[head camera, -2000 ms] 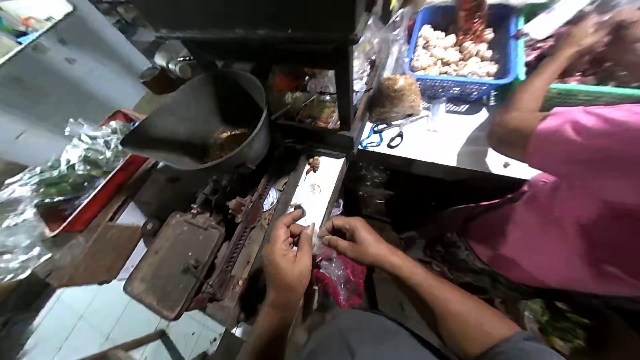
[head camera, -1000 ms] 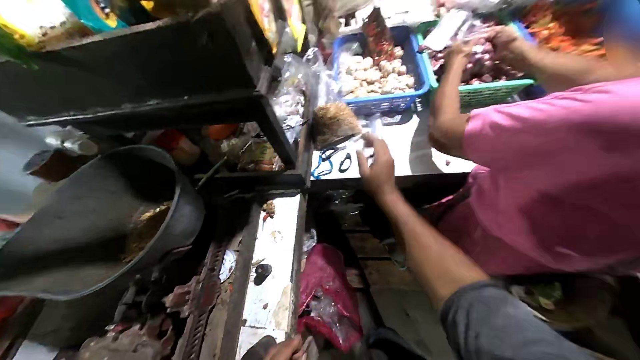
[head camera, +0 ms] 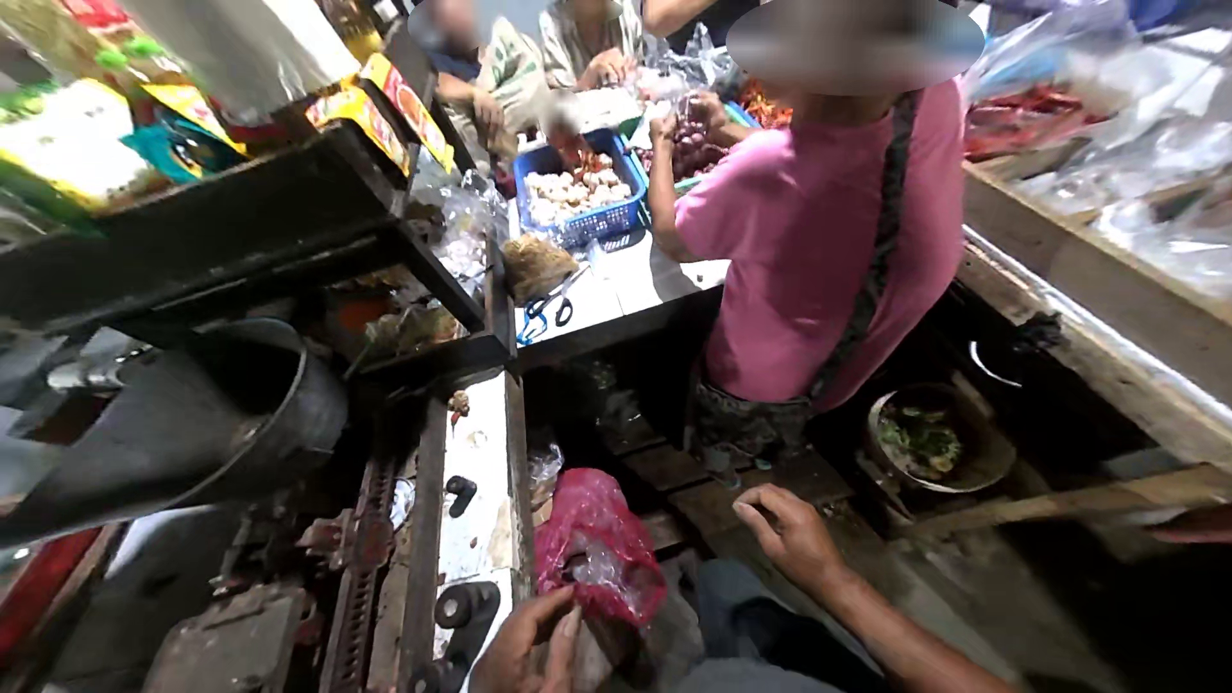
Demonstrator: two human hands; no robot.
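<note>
At the bottom centre, my left hand point(head camera: 531, 647) is beside the white ledge point(head camera: 478, 525), its thumb and finger near the rim of a pink plastic bag point(head camera: 599, 539) that has clear plastic inside. Whether it grips the bag I cannot tell. To the right, my right hand point(head camera: 791, 539) is raised over the floor, fingers apart and empty. Black weights or knobs point(head camera: 462, 495) rest on the ledge. Blue-handled scissors point(head camera: 534, 321) and another black-handled pair lie on the white table, beside a clear bag of brown contents point(head camera: 537, 267).
A person in a pink shirt point(head camera: 818, 241) stands ahead, handling a clear bag over small red onions. The blue basket point(head camera: 582, 226) holds garlic. At left are a large metal scoop or pan point(head camera: 289, 414) and rusty machinery point(head camera: 361, 568). A round bin point(head camera: 938, 438) of greens stands right.
The view has swung right. My hands were together over the ledge; then my right hand reached toward the white table, and now it is back lower, over the floor.
</note>
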